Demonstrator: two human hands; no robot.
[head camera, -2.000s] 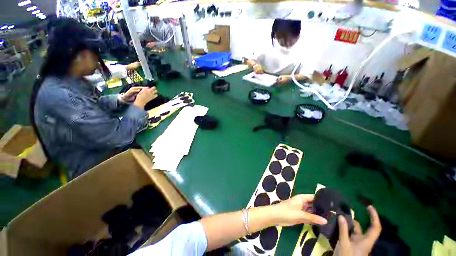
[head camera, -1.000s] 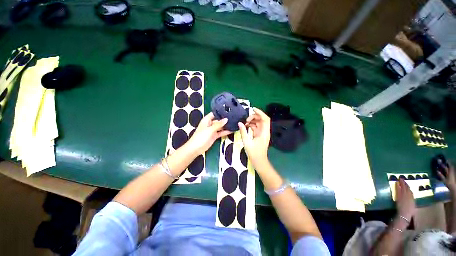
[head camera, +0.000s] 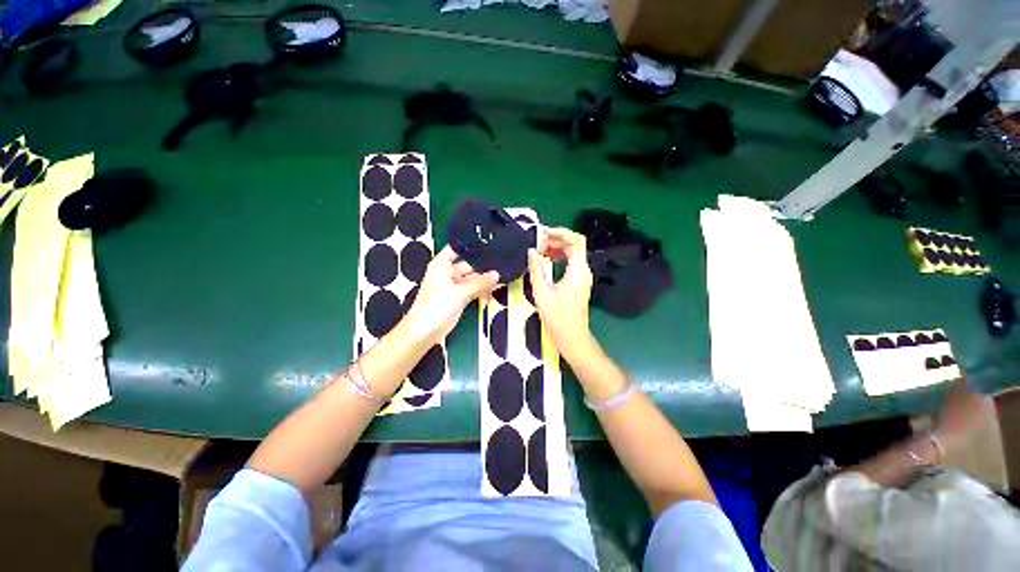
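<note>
My left hand holds a black plastic base plate with a small light spot at its centre. My right hand is at the plate's right side, thumb and fingertips pinched together; whether a pad is between them is hidden. Below the hands lies a partly used pad sheet with black ovals, its near end over the table edge. A fuller pad sheet lies to its left, partly behind my left forearm. A cluster of black plates lies just right of my right hand.
Backing paper piles lie at left and right. A black part lies beside the left pile. Strapped black assemblies line the far side. A metal post stands right. A co-worker's arm is at lower right.
The view has swung from the left-hand co-worker down to the bench. The hands have stayed together at the plate, which is now turned slightly differently. The right-hand co-worker's hand has moved.
</note>
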